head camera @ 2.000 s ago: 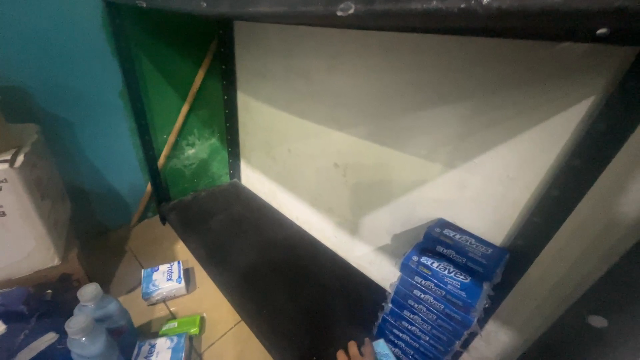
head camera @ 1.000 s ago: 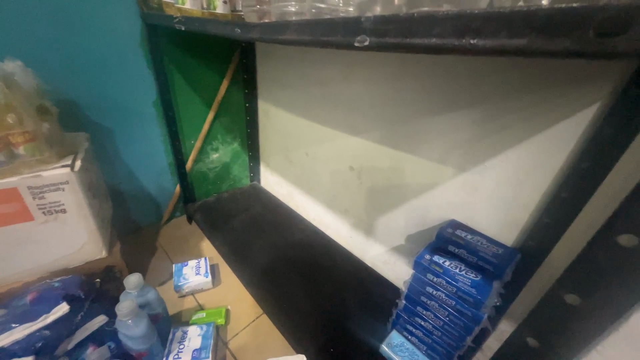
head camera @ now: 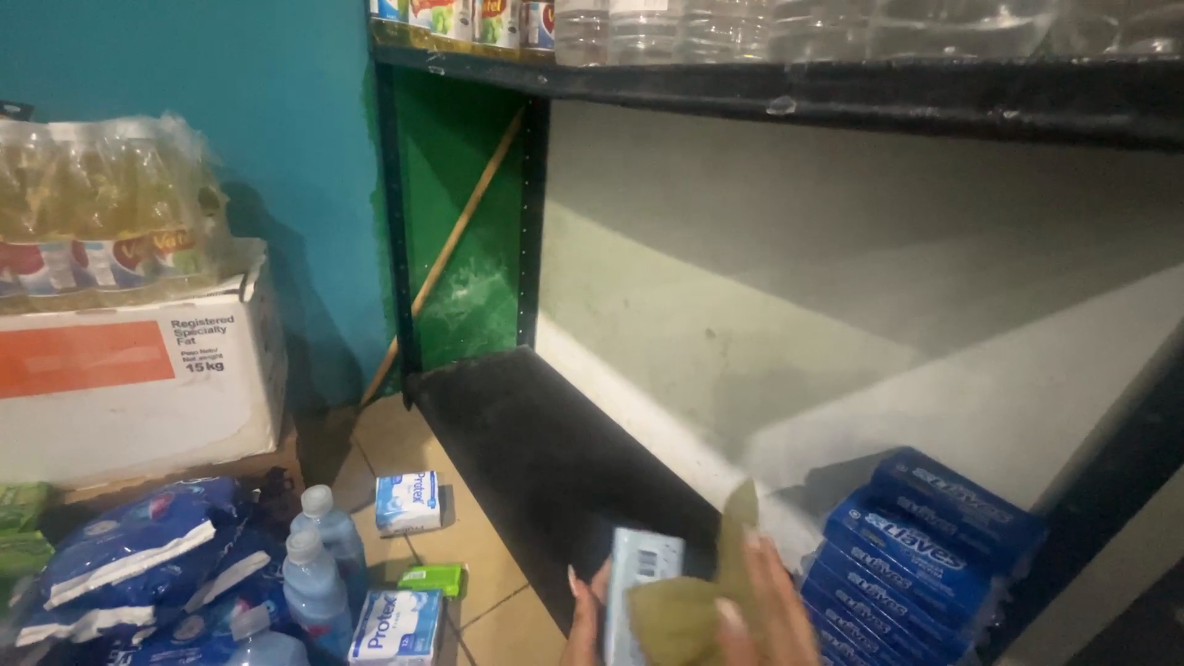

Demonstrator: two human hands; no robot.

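Low in the middle of the head view, my left hand (head camera: 588,612) holds a light blue and white box (head camera: 640,564) with a barcode on its end. Beside it my right hand (head camera: 772,610) grips a folded olive-coloured cloth (head camera: 683,615), which partly covers the box and looks blurred. To the right, blue Llaves soap packs (head camera: 911,546) stand stacked on the black lower shelf (head camera: 546,462). On the tiled floor at left lie two Protex packs, one farther off (head camera: 408,502) and one nearer (head camera: 396,626), with a small green packet (head camera: 432,580) between them.
Several blue-liquid bottles (head camera: 316,578) stand by blue plastic packages (head camera: 139,555) at lower left. Behind them a white carton (head camera: 139,388) bears wrapped oil bottles (head camera: 102,203). Clear bottles (head camera: 721,28) line the upper shelf (head camera: 832,97). A wooden stick (head camera: 462,217) leans against the green panel.
Both hands are now in view with the box and cloth; one second ago neither was plainly visible. A light blue pack that lay before the Llaves stack is no longer seen there.
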